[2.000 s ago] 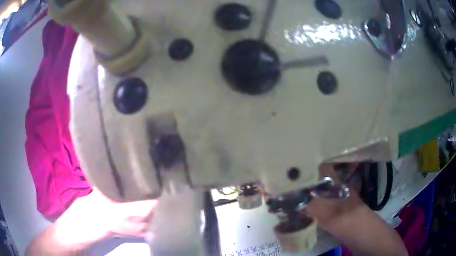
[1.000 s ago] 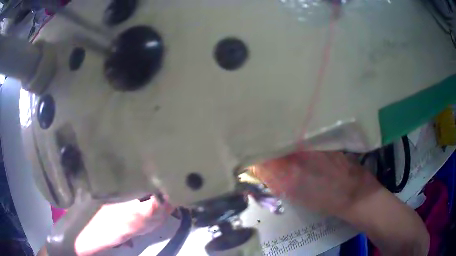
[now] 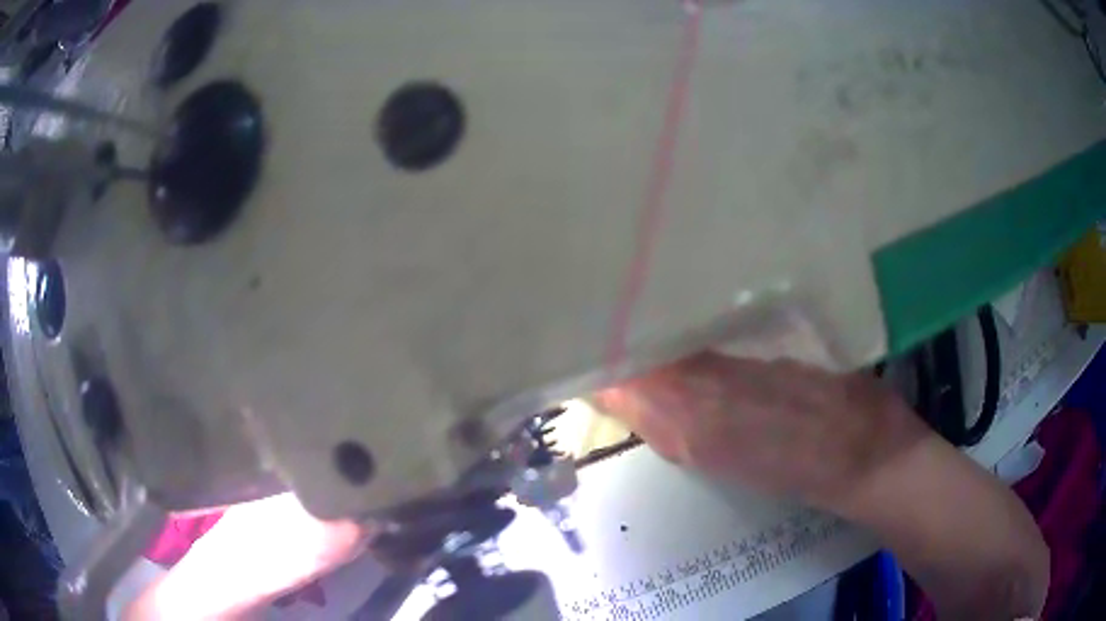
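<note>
The cream machine head (image 3: 509,243) fills most of the view, with black round plugs and a pink thread (image 3: 655,194) running down it. My right hand (image 3: 764,425) reaches under the head from the right; its fingertips are hidden by the head. My left hand (image 3: 261,560) is at the lower left, washed out by glare and partly behind the head. The metal tension assembly (image 3: 473,534) hangs blurred between my hands. A bit of magenta cloth (image 3: 182,534) shows beside my left hand. What the fingers touch cannot be seen.
A green panel (image 3: 982,249) is on the head's right. Black shears handles (image 3: 988,376) and a yellow box (image 3: 1083,279) lie at the right. A printed ruler (image 3: 728,570) runs along the table's front edge. More magenta cloth (image 3: 1067,510) is beyond the table edge at lower right.
The view has shifted, so the machine head sits further left and nearer. Much less magenta cloth shows at the left. My right hand now shows more fully under the head.
</note>
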